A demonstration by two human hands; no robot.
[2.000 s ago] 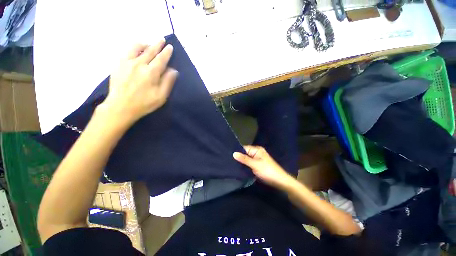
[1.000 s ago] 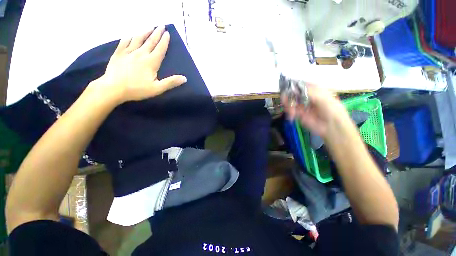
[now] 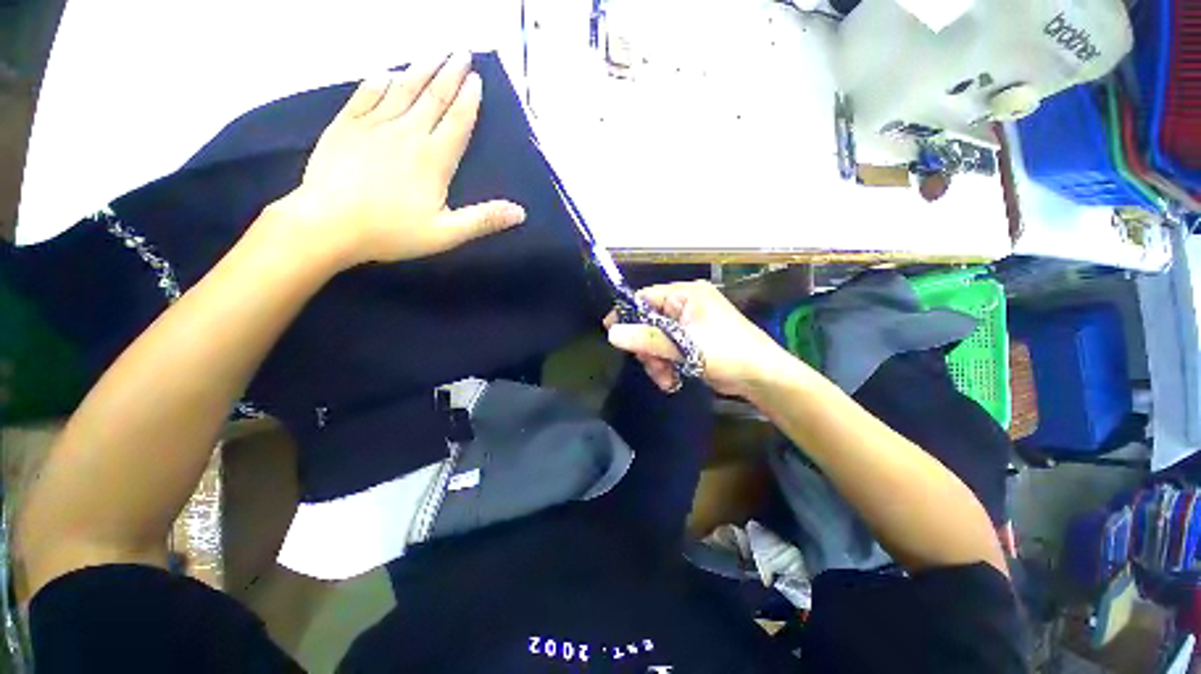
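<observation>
The navy-black garment panel (image 3: 435, 296) lies partly on the white table and hangs over its front edge towards the lap. Pale embroidery (image 3: 138, 250) runs across its left part. My left hand (image 3: 395, 171) lies flat on the panel with fingers spread, near its upper corner. My right hand (image 3: 685, 340) grips the wrapped handles of the fabric shears (image 3: 606, 266). The long silver blades lie along the panel's right edge, pointing up and away. Whether they are parted cannot be told.
A white sewing machine (image 3: 981, 73) marked "brother" stands at the upper right. The table's wooden edge (image 3: 817, 257) runs below it. A green basket (image 3: 981, 349) with grey and black pieces is at the right. Grey and white cloth (image 3: 507, 454) lies near my lap.
My right hand let go of the panel's edge, picked up the shears from the table and brought them left to that edge. My left hand stays on the panel, fingers flatter and more spread.
</observation>
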